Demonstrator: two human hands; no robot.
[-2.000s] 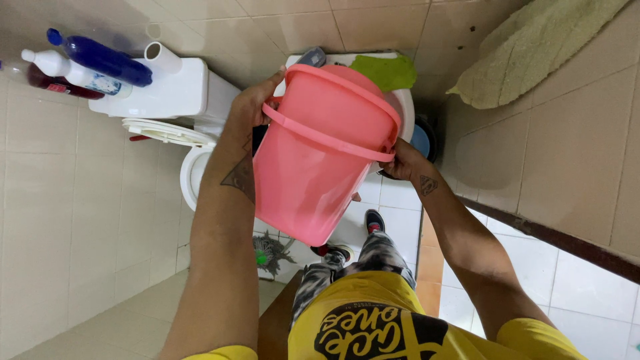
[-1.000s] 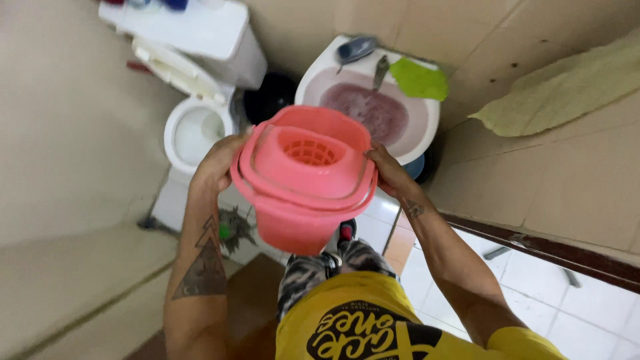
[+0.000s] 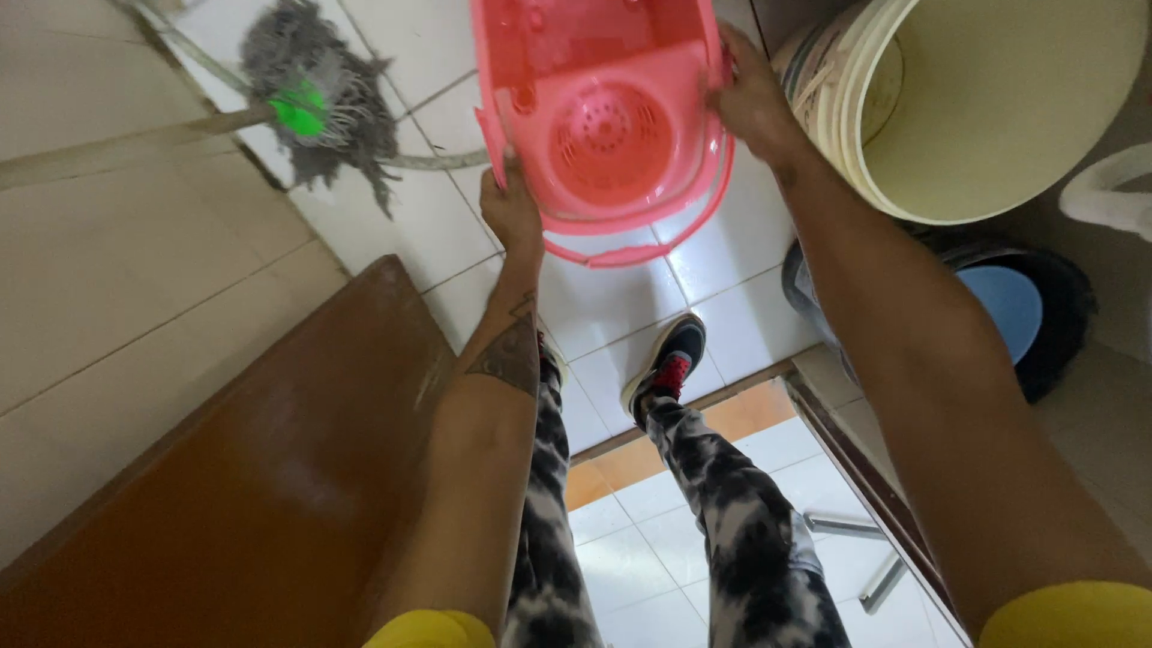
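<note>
A pink plastic mop bucket [image 3: 594, 45] with a round perforated wringer basket [image 3: 612, 144] is held over the white tiled floor at the top middle. My left hand [image 3: 513, 205] grips its left rim, fingers partly hidden. My right hand [image 3: 751, 94] grips the right rim. The bucket's pink handle [image 3: 603, 259] hangs down around the near edge. Left of the bucket, a grey string mop head [image 3: 310, 99] with a green socket lies on the floor, its pole running off to the left.
A large cream plastic bucket [image 3: 999, 108] stands at the upper right. Below it is a black tub [image 3: 1062, 306] with a blue vessel [image 3: 1003, 301] inside. A brown door [image 3: 270, 450] fills the lower left. My shoe [image 3: 675, 360] is beside the door sill [image 3: 765, 371].
The view has swung down to the floor. Both hands still hold the pink bucket, which is now farther from my body, above the tiles. The toilet and washbasin have left the view.
</note>
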